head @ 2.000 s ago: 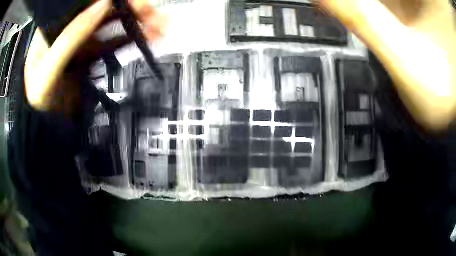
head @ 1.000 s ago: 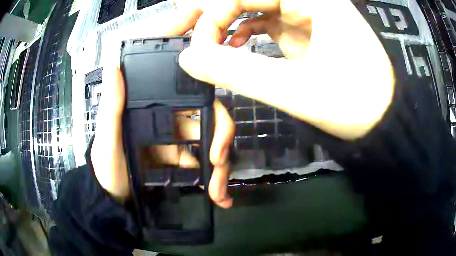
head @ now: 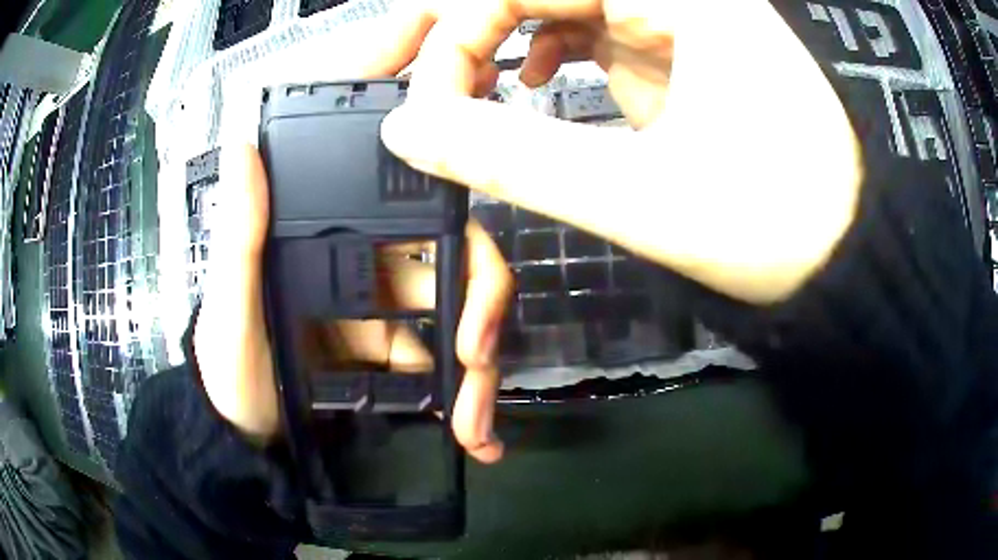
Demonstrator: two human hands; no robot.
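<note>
A black phone housing (head: 350, 175) with cut-out windows stands lengthwise in front of me, its solid panel at the top. My left hand (head: 235, 317) holds it from behind, with fingers around its right edge. My right hand (head: 525, 120) is at the housing's upper right, its thumb pressed on the solid panel beside the speaker grille slots. Whether a pad is under the thumb is hidden. A clear pad sheet (head: 564, 263) with a grid of dark squares lies on the trays behind, partly covered by my right arm.
The translucent packing tray (head: 700, 363) with housings lies behind my hands on the green bench (head: 613, 459). More gridded pad sheets (head: 104, 230) lie at the left. Another tray (head: 875, 66) with dark parts is at the upper right. Grey cloth shows at the lower left.
Two seconds ago the hands were blurred over the trays; one second ago the left hand held the housing upright. Since then the hands have barely moved, and the grille slots show more clearly.
</note>
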